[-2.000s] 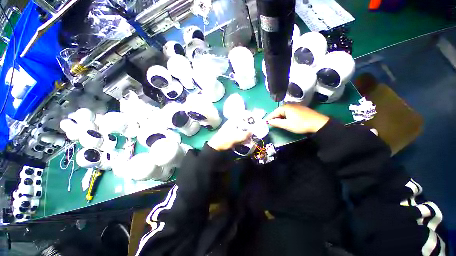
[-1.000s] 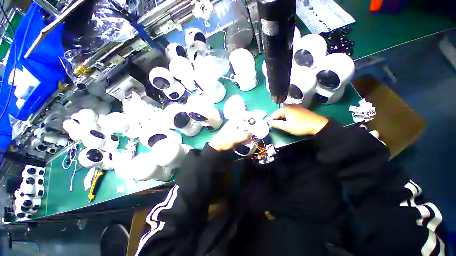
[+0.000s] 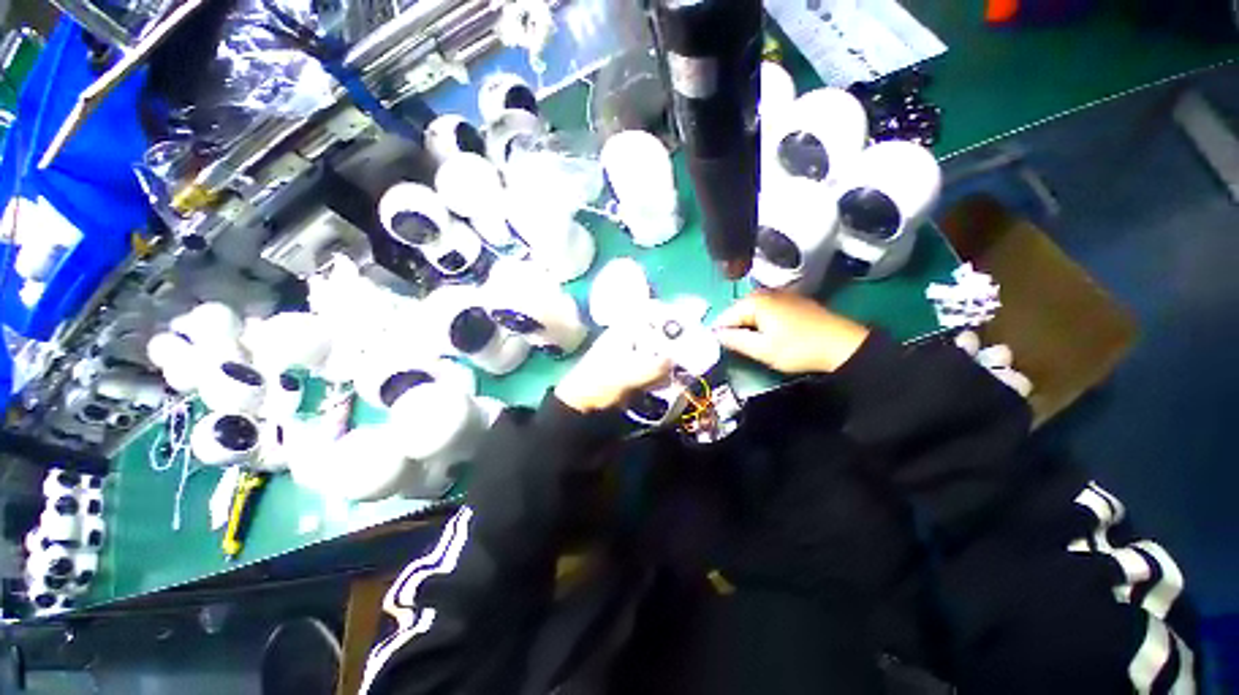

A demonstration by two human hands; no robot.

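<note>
A white camera housing (image 3: 690, 349) is at the bench's front edge in front of me, with a small round dark-ringed spot on it. My left hand (image 3: 607, 376) holds its left side. My right hand (image 3: 792, 330) is at its right side, fingertips pinched together close to the shell; whether they hold something small cannot be told. Red, yellow and dark wires with white connectors (image 3: 712, 413) hang below the shell. A loose white egg-like cover (image 3: 621, 293) lies just behind it.
White camera units (image 3: 425, 406) crowd the green bench to the left, others (image 3: 871, 204) stand right. A thick black cylinder (image 3: 712, 149) hangs over the bench. A yellow tool (image 3: 242, 516) lies left; white parts (image 3: 963, 297) lie at the right edge above a cardboard box (image 3: 1067, 299).
The whole view has shifted slightly, so the bench things appear further left. Both hands keep nearly the same position at the housing.
</note>
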